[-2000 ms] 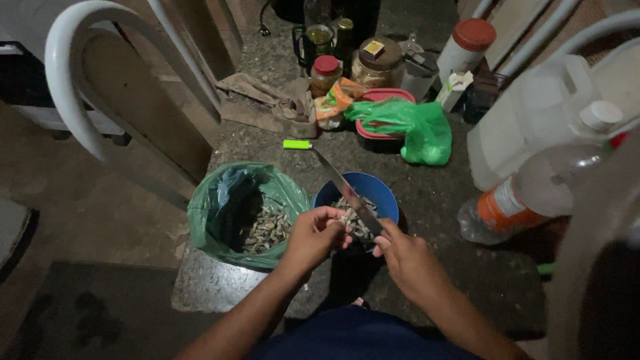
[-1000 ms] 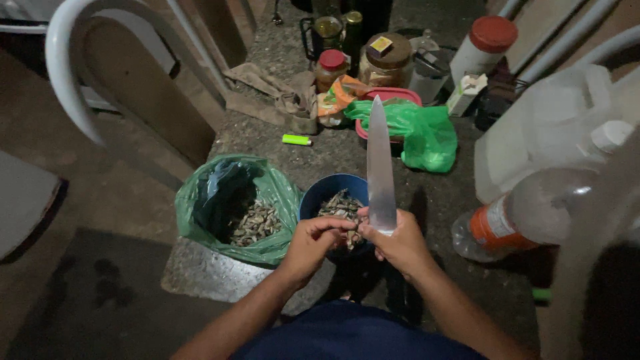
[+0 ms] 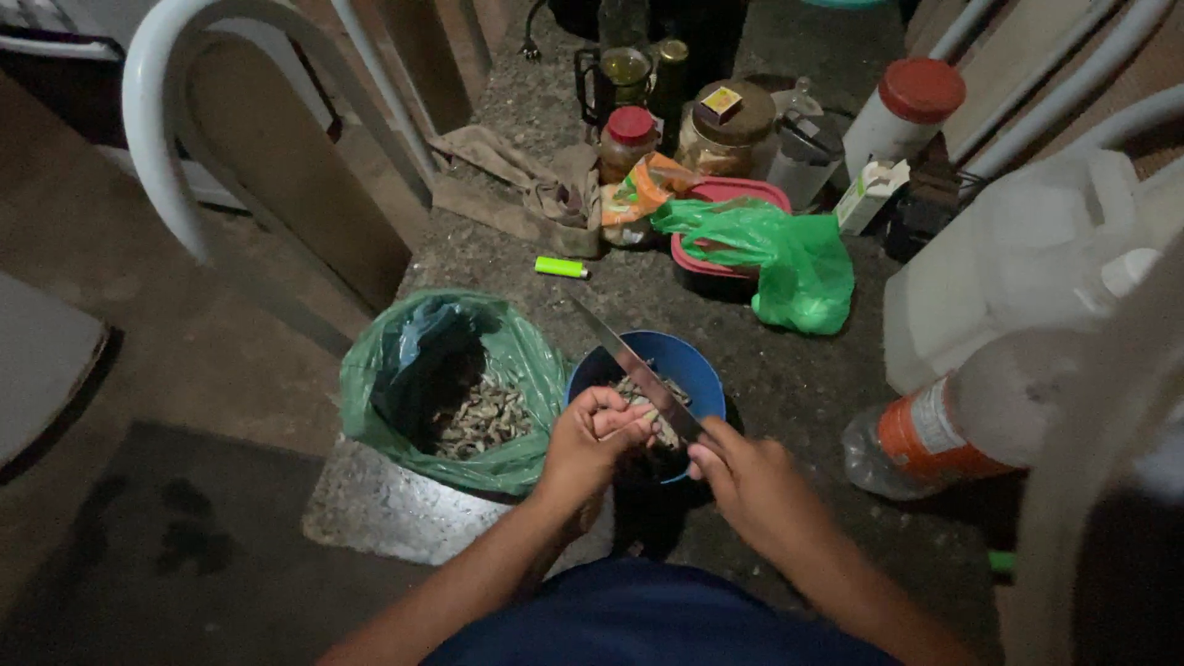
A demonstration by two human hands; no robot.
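Note:
My right hand (image 3: 754, 472) grips a kitchen knife (image 3: 647, 375), its blade slanting up and left across a blue bowl (image 3: 708, 356). Over the near left rim of the bowl, my left hand (image 3: 592, 444) pinches a small pale piece, perhaps a small fish or shrimp, between thumb and fingers beside the blade. Many small greyish pieces (image 3: 680, 393) lie in the bowl. To its left, an open green plastic bag (image 3: 370, 407) holds more similar greyish pieces (image 3: 486, 416). The knife's handle is hidden in my right hand.
A lime lighter (image 3: 561, 267) lies beyond the bowl. Behind are a green bag (image 3: 805, 268) on a red-lidded container (image 3: 708, 254), a cloth (image 3: 555, 199) and jars (image 3: 629, 143). A plastic bottle (image 3: 953, 425) and large jug (image 3: 999, 268) stand right; a chair (image 3: 148, 120) is left.
The knife blade was upright one second ago and now slants left over the bowl. My left hand stays by the bowl's rim.

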